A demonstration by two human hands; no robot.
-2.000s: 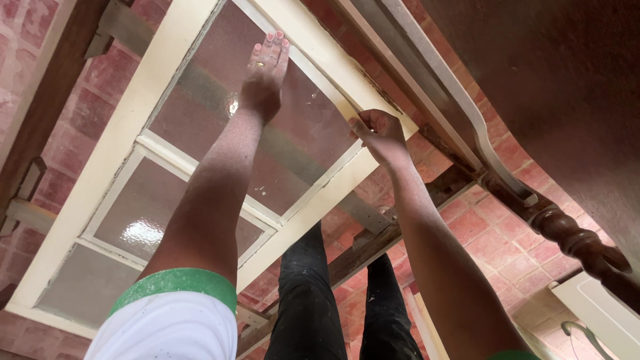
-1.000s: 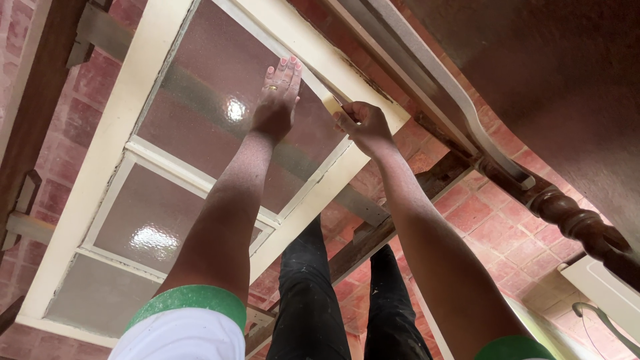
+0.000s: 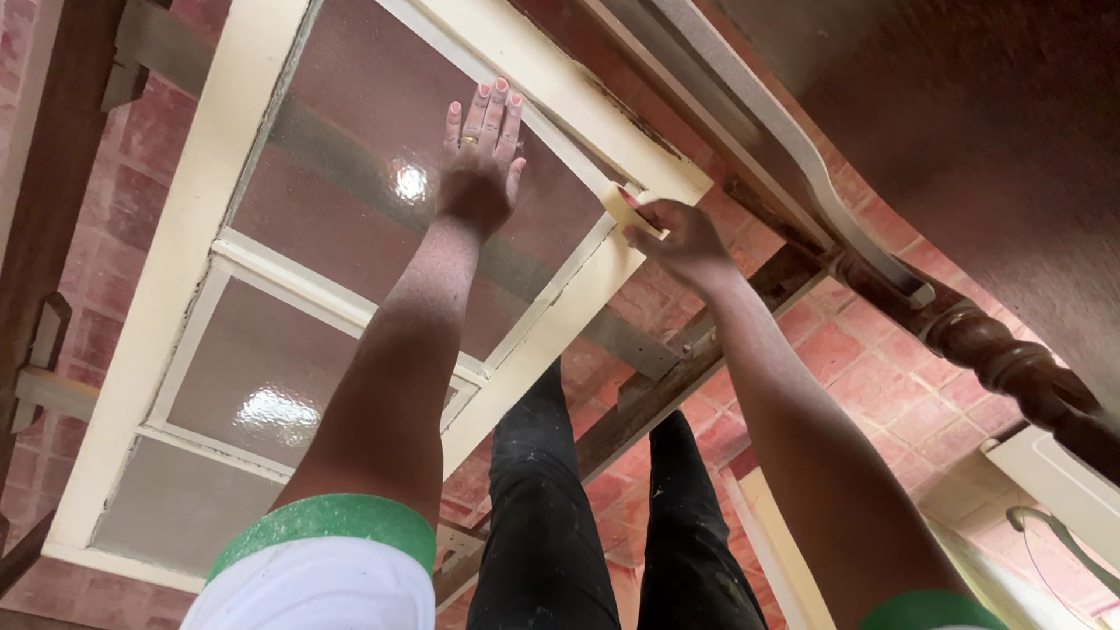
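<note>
A cream-painted window frame (image 3: 197,175) with several glass panes lies below me. My left hand (image 3: 479,162), a ring on one finger, rests flat on the largest pane (image 3: 350,105), fingertips at a pale strip of tape (image 3: 564,140) along the pane's edge. Near the frame's right corner, my right hand (image 3: 678,236) grips a roll of masking tape (image 3: 619,206) between thumb and fingers. The strip runs up to this roll. The palm side of my left hand is hidden.
Wooden supports (image 3: 652,341) run beneath the frame, over a red tiled floor (image 3: 875,376). On the right are a turned dark wooden post (image 3: 989,350), a curved rail (image 3: 787,131) and a large dark wooden panel (image 3: 980,131). My legs stand at the frame's near side.
My left hand has slid along the pane's edge towards the corner since the earliest frame. My right hand has turned, and more of the tape roll shows at the corner.
</note>
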